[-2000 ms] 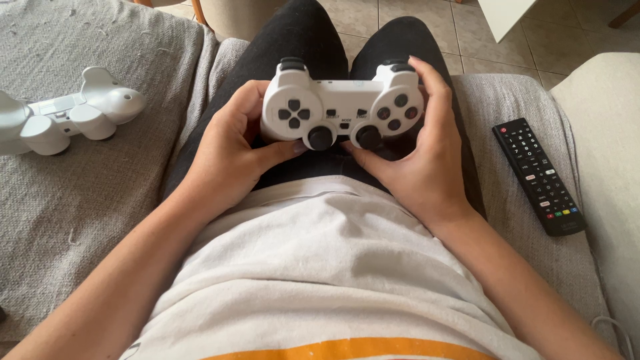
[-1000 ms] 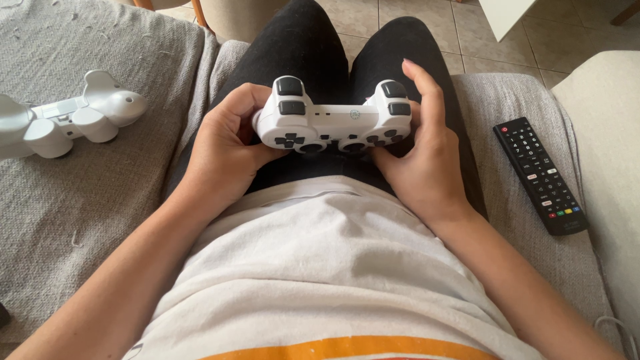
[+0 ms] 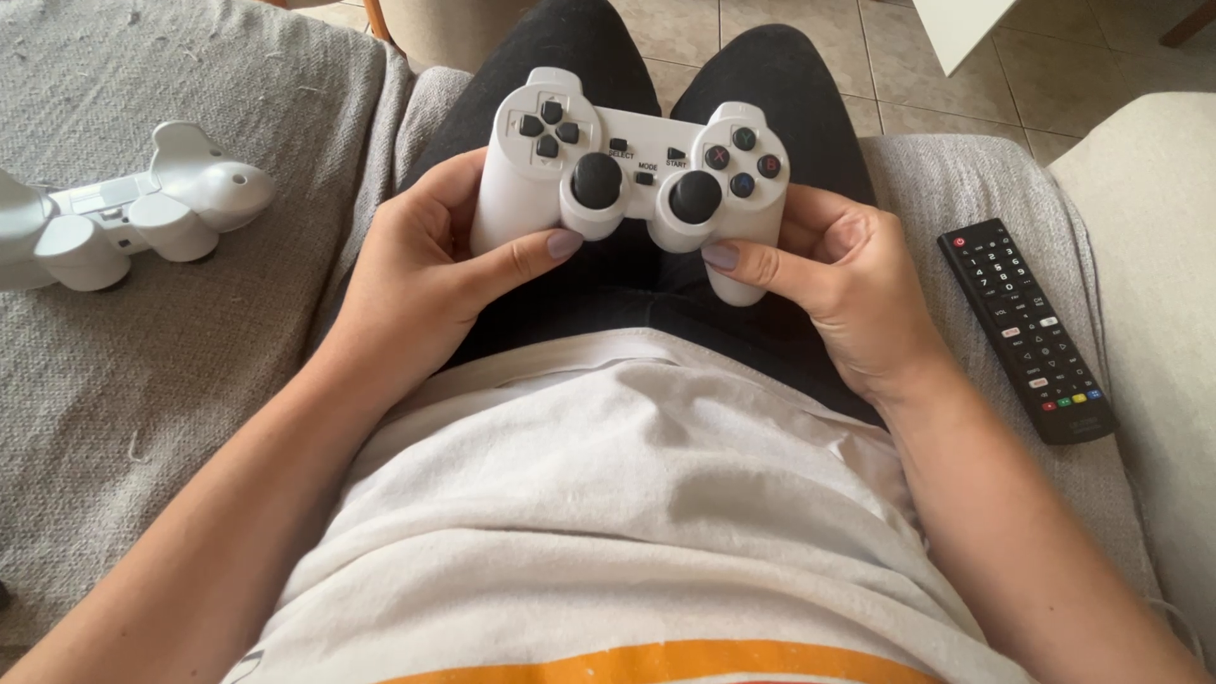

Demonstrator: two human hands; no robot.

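Observation:
A white game controller (image 3: 635,166) is held above my thighs, its face with black thumbsticks, direction pad and lettered buttons turned up toward me. My left hand (image 3: 427,252) grips its left handle, thumb lying below the left stick. The right handle is in my right hand (image 3: 831,271), with the thumb below the right stick. Most fingers of both hands are hidden behind the controller. A second white controller (image 3: 138,214) lies face down on the grey couch at the left. At the right lies a black remote control (image 3: 1026,332) with white and coloured buttons.
Grey woven couch fabric (image 3: 190,380) extends on both sides of my legs, with a beige armrest (image 3: 1159,247) at the far right. Beyond my knees are floor tiles (image 3: 798,57) and the corner of a white surface (image 3: 961,24).
The controller has turned from showing its shoulder buttons to showing its face, now slanting down to the right. My right index finger, raised beside it a second ago, is now behind it.

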